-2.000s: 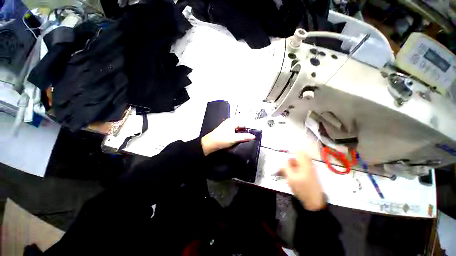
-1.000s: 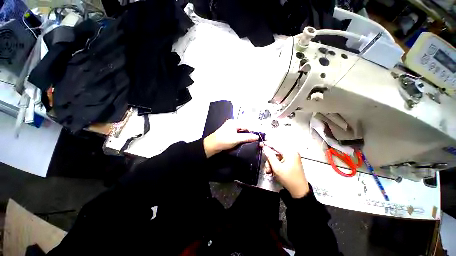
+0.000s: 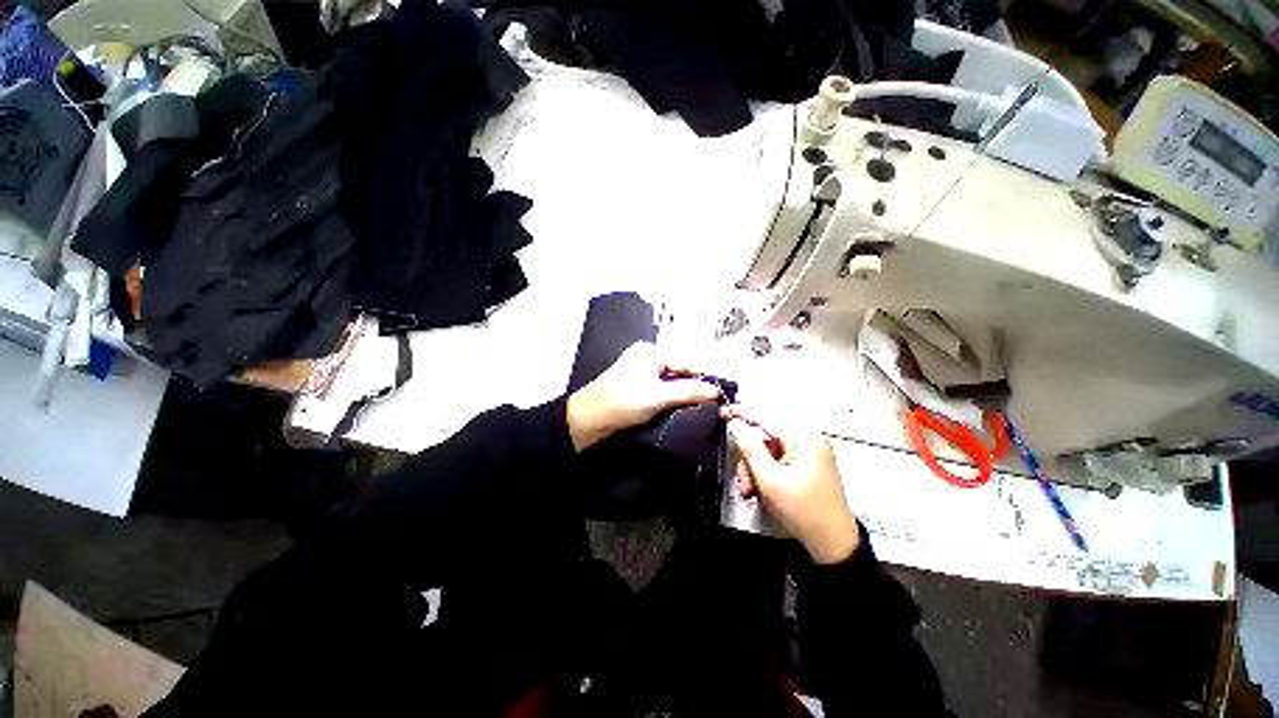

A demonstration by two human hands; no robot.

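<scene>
A dark cloth piece (image 3: 613, 331) lies on the white table at the near edge, left of the sewing machine's lit needle area. My left hand (image 3: 626, 398) holds the cloth with thumb and fingers near its right edge. My right hand (image 3: 793, 481) is close beside it, fingertips pinched at the cloth's edge, almost touching the left fingertips. A small reddish item shows at the right fingers; it is too small to tell. The part of the cloth under my left hand is hidden.
The off-white sewing machine (image 3: 1038, 302) stands right. Orange-red scissors (image 3: 954, 446) and a blue pen (image 3: 1044, 481) lie under its arm. A stack of black cut pieces (image 3: 421, 183) lies left. More black cloth (image 3: 673, 63) lies at the far edge. A control panel (image 3: 1203, 152) is top right.
Since two seconds ago my right hand has moved left from the open table to the cloth's edge and pinches there. The cloth's near part has shifted slightly. My left hand has barely moved.
</scene>
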